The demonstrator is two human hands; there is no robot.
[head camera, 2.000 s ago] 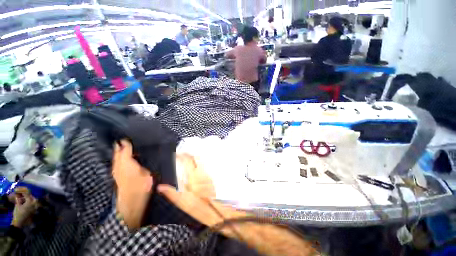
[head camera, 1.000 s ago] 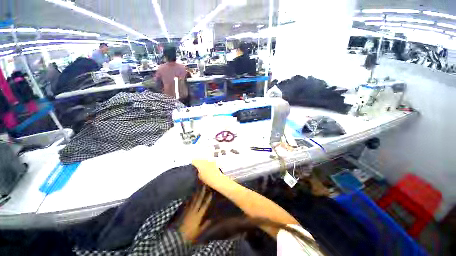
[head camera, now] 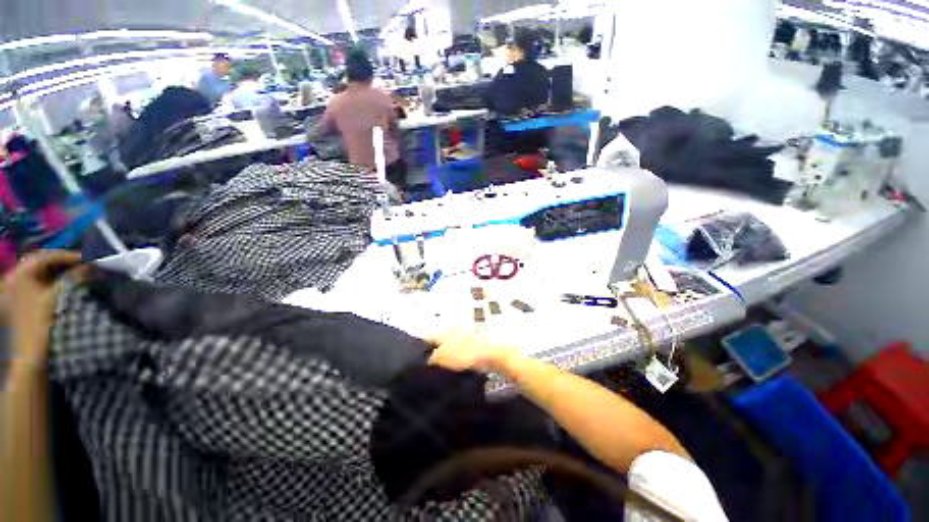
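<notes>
My left hand (head camera: 39,291) is raised at the left edge and grips one end of the black-and-white checked fabric (head camera: 270,408). My right hand (head camera: 474,354) holds the other end of the piece at the table's front edge, below the needle area. Plain black fabric (head camera: 275,331) runs along the top of the checked cloth between both hands. The cloth is spread wide and hangs down in front of me. The white sewing machine (head camera: 499,212) stands behind my right hand, its presser foot (head camera: 413,273) away from the cloth.
Red-handled scissors (head camera: 495,267), small brown pieces (head camera: 479,314) and dark snips (head camera: 589,301) lie on the machine bed. A checked heap (head camera: 280,224) lies behind. A hang tag (head camera: 661,374) hangs at the edge. A blue crate (head camera: 815,438) and red stool (head camera: 891,398) stand right. People work beyond.
My left hand has moved far left and up, spreading the cloth that was bunched. My right hand remains near the table edge. The view has turned right since the first frame.
</notes>
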